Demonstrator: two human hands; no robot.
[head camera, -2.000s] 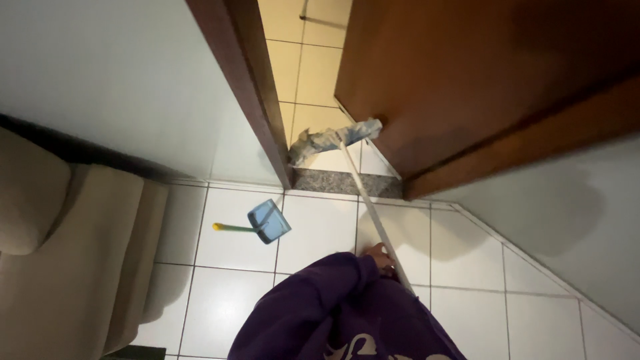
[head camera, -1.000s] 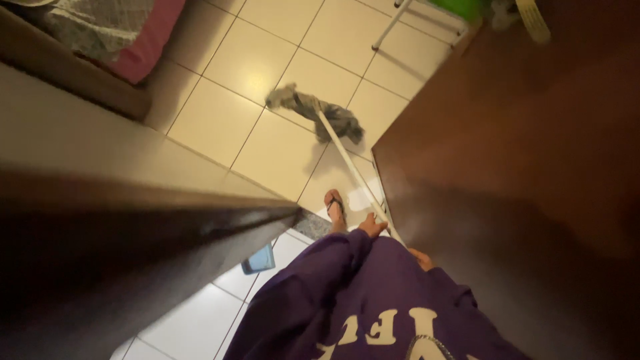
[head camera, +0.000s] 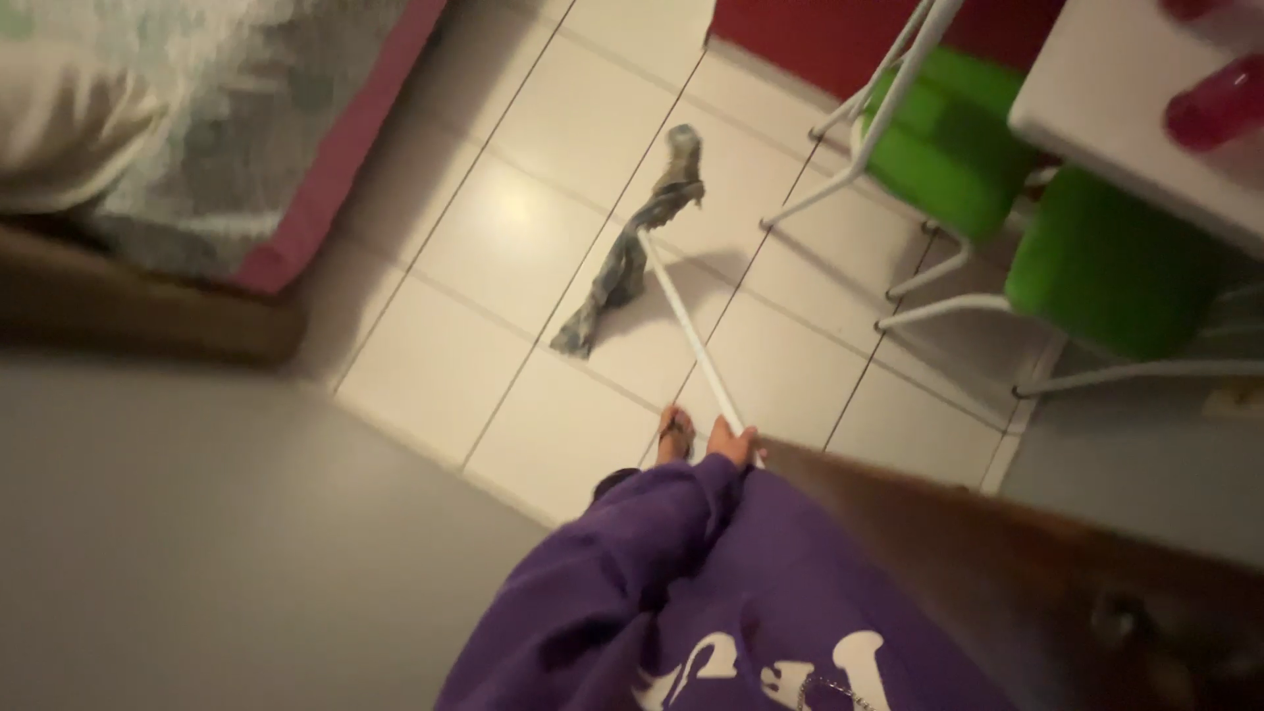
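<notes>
My left hand (head camera: 732, 442), at the end of a purple sleeve, is closed around a white pole (head camera: 696, 341). The pole slants up and left to a grey-green cloth (head camera: 632, 247), which lies long and bunched across its far end on the floor tiles. Whatever holds the cloth to the pole is covered by it. My right hand is not seen; the purple sweatshirt hides the near end of the pole. My foot in a sandal (head camera: 675, 432) stands just left of the hand.
White chairs with green seats (head camera: 943, 143) and a white table (head camera: 1136, 118) stand at the upper right. A bed with a pink-edged cover (head camera: 326, 168) is at the upper left. A grey wall (head camera: 217, 533) lies left, a brown door (head camera: 987, 553) right.
The view has moved from the doorway into the room with the bed and chairs. The cloth-covered end has passed from the threshold onto this floor. The other hand, seen on the pole earlier, is out of sight.
</notes>
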